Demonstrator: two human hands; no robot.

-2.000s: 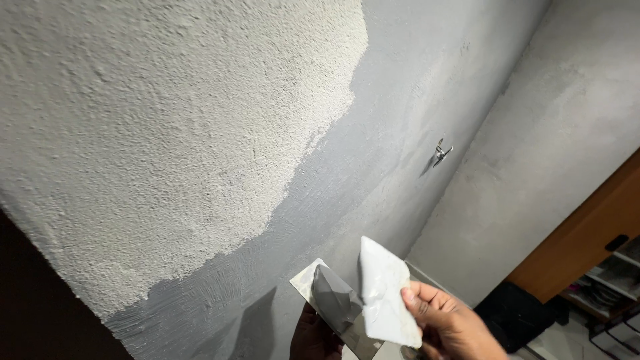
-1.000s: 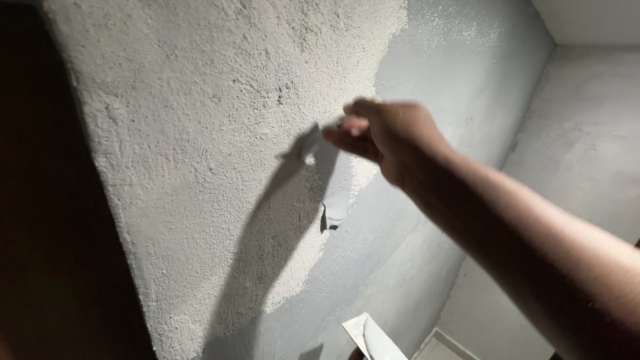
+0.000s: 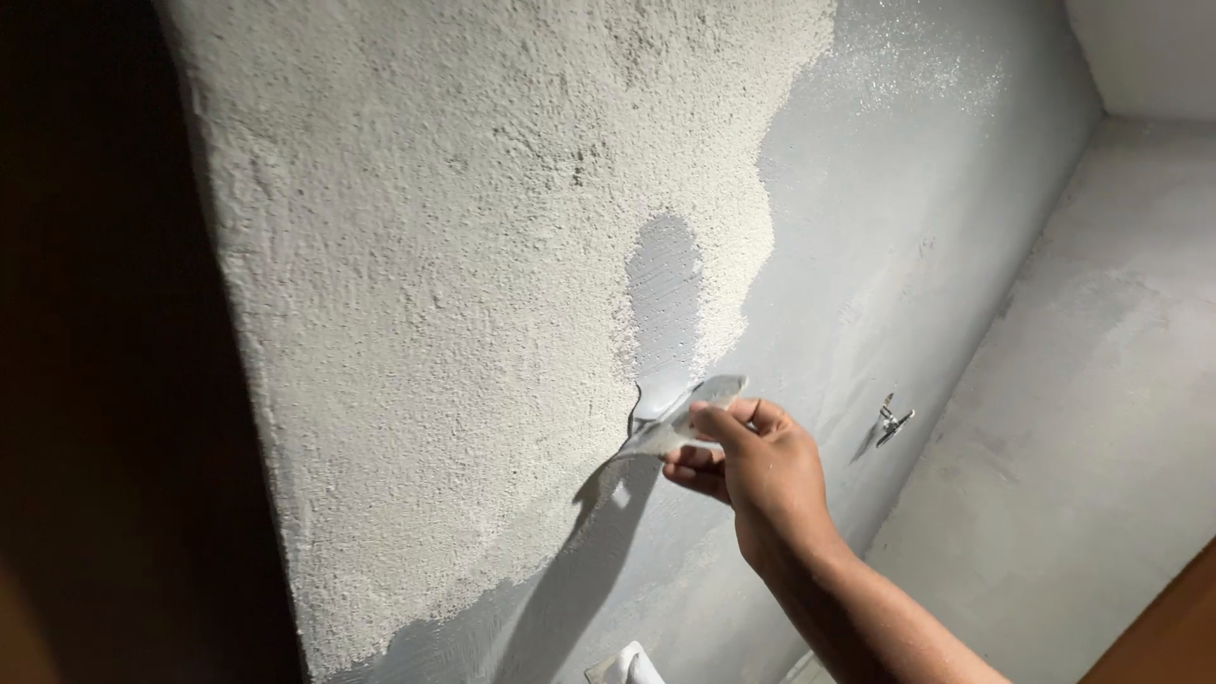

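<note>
My right hand (image 3: pixel 760 456) grips a thin, flat filling blade (image 3: pixel 698 413) smeared with light paste, its edge against the wall. Wet paste (image 3: pixel 660 394) lies along that edge, below a smooth grey strip (image 3: pixel 665 285) within the rough off-white wall (image 3: pixel 427 266). To the right and below, the wall carries a smooth grey coat (image 3: pixel 855 209). At the bottom edge a second flat plate (image 3: pixel 627 665) shows partly, with paste on it; my left hand is out of view.
A metal fitting (image 3: pixel 891 423) sticks out of the grey wall at the right, near the corner with the adjoining wall (image 3: pixel 1064 380). A dark area borders the wall's left edge. Something orange-brown (image 3: pixel 1164 627) shows at bottom right.
My right hand has moved from beside the plate up to the wall, then down along it. A smooth grey strip now shows on the rough part, where earlier it was bare.
</note>
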